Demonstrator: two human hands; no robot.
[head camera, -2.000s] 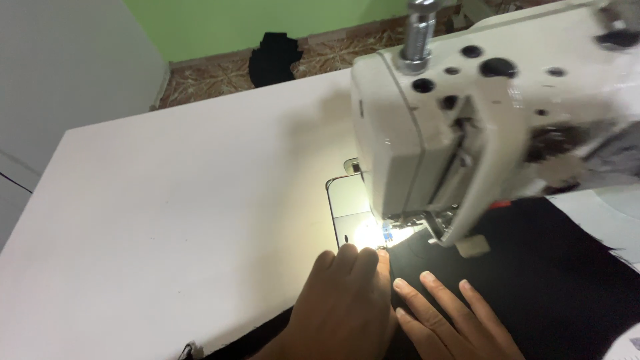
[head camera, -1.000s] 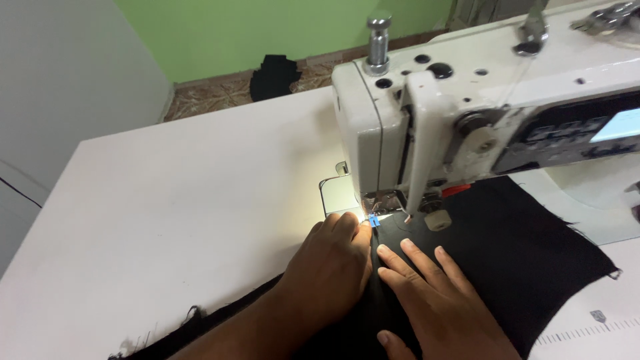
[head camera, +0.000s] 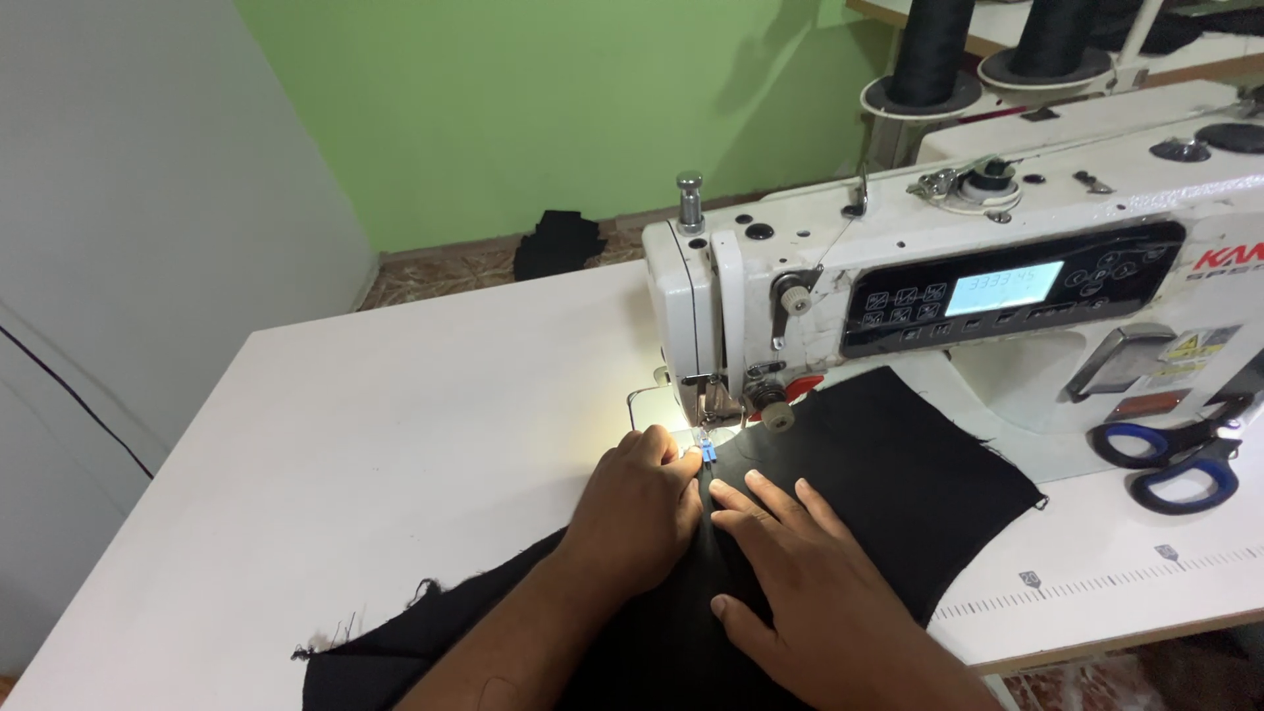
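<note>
Black fabric (head camera: 849, 474) lies under the head of a white industrial sewing machine (head camera: 997, 286), with one part spread right of the needle and another running to the lower left. My left hand (head camera: 637, 509) pinches the fabric edge between thumb and fingers just in front of the blue presser foot (head camera: 707, 449). My right hand (head camera: 800, 563) rests on the fabric to the right of the seam line, its fingers spread and pressing flat. The machine's lamp lights the needle area. The needle tip cannot be made out.
Scissors with blue and black handles (head camera: 1170, 464) lie on the machine bed at the right. A measuring scale (head camera: 1076, 578) runs along the table's front edge. Black thread cones (head camera: 928, 59) stand behind the machine. Dark cloth (head camera: 560, 245) lies on the floor beyond the white table (head camera: 415, 425).
The view has swung so that more of the machine's right side shows, scissors included. Both hands remain on the fabric near the presser foot.
</note>
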